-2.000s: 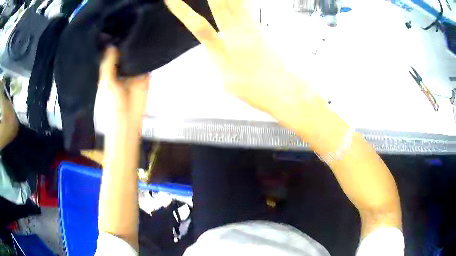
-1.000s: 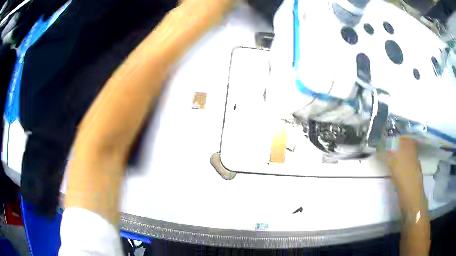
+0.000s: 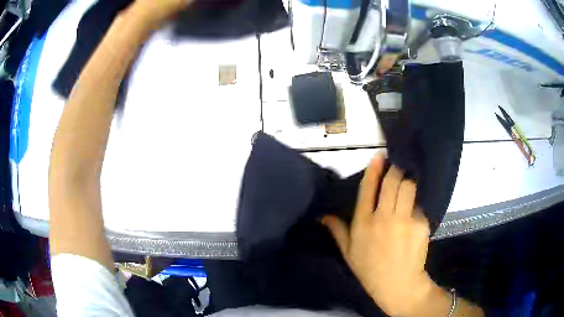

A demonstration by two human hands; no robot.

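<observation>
My right hand [image 3: 389, 244] lies palm down on a black garment piece [image 3: 275, 192], thumb apart from the fingers. The fabric hangs over the table's front edge; a long black strip [image 3: 436, 130] runs up beside the machine head [image 3: 396, 25]. A small black square piece [image 3: 314, 98] lies on the bed below the presser foot area, partly over a tan patch [image 3: 336, 126]. My left hand [image 3: 158, 7] is at the top edge, partly cut off, beside another dark fabric piece [image 3: 229, 18]; its fingertips are hidden.
Yellow and dark snips [image 3: 516, 135] lie on the white table [image 3: 179, 155] at right. A brownish square patch [image 3: 227, 74] is left of the bed. A ruled tape [image 3: 179, 244] follows the front edge. Part of a blue bin [image 3: 185, 270] shows below left.
The view has shifted. My right hand has moved from beside the machine head onto the black garment, now over the bed and front edge. The small black square now lies on the bed.
</observation>
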